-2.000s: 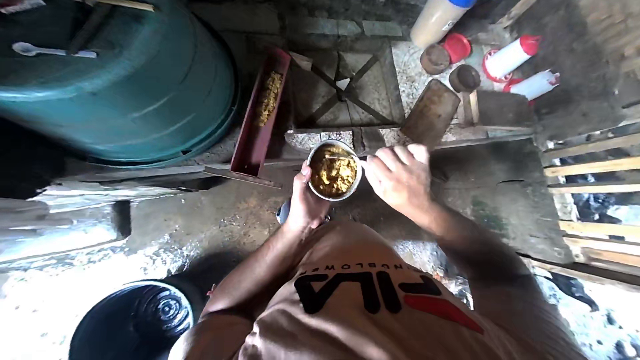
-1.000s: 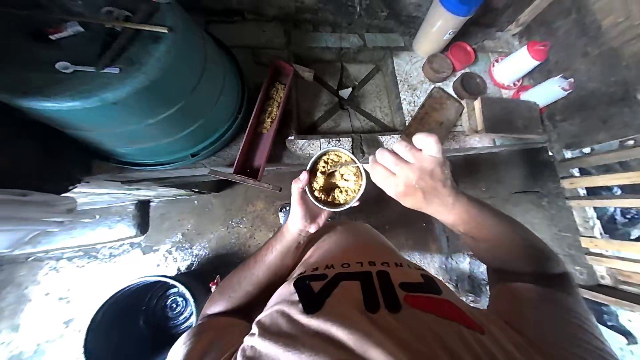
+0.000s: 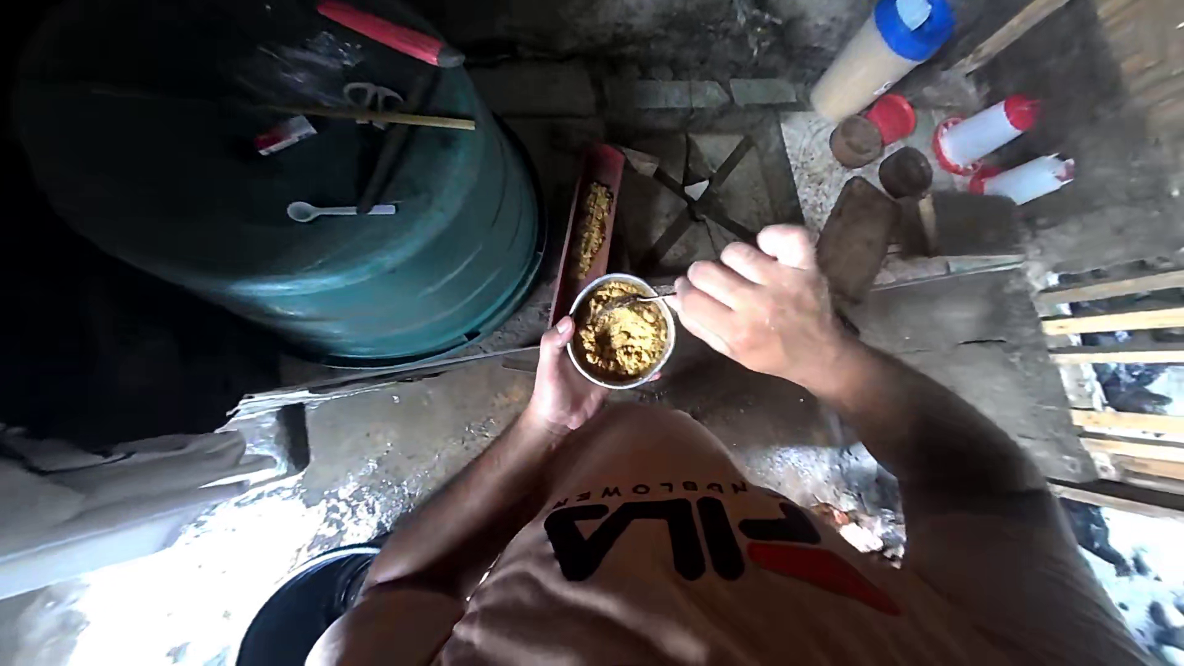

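My left hand holds a round metal bowl by its left and lower side. Crumbly yellow mash fills much of the bowl. A thin metal utensil, likely a spoon, is gripped in my right hand at the bowl's upper right, and its far end lies in the mash. Just behind the bowl runs a long red trough with more yellow mash along its bottom.
At left stands a big green plastic drum bearing a white plastic spoon, scissors and a red-handled tool. Feeder bottles, a blue-lidded container and a brown block lie back right. A black bucket stands lower left.
My right hand has stayed at the bowl's right with the utensil, whose end has shifted within the mash. The view has swung toward the left, showing more of the drum top.
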